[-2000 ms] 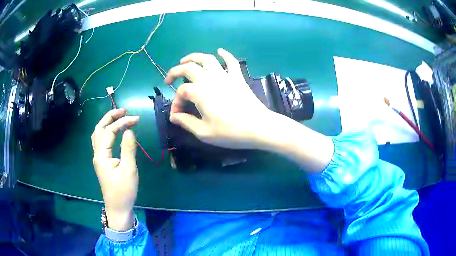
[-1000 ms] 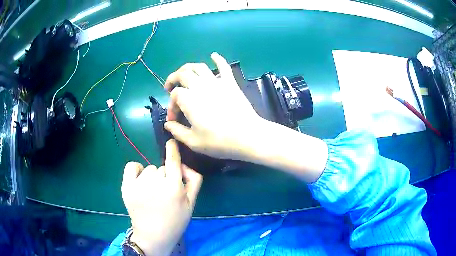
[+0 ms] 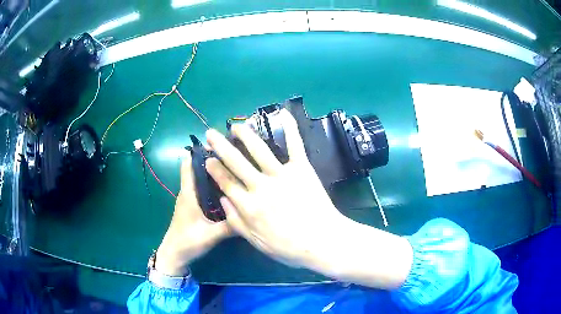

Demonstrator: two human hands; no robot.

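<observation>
A bulky black unit (image 3: 320,144) lies on the green bench in front of me, its round lens barrel (image 3: 373,140) pointing right. My right hand (image 3: 270,190) lies over the unit's left part, fingers spread across it and holding it. My left hand (image 3: 194,224) is at the unit's left end, against the outer face of the black side cover (image 3: 205,184); some of its fingers are hidden behind the cover. A white lead (image 3: 377,201) runs from below the barrel toward me. A red-black lead with a white plug (image 3: 138,144) lies left of the unit.
A white paper sheet (image 3: 452,132) lies at right with a red-handled brush (image 3: 507,158) across it. A black cable (image 3: 512,129) is at its right edge. Similar black units (image 3: 58,162) stand at left. Thin yellow and white leads (image 3: 174,89) lie behind. A pale rail (image 3: 277,22) crosses the back.
My left hand has moved from the free lead onto the unit's left end. My right hand has shifted toward me, and more of the unit and the white lead show.
</observation>
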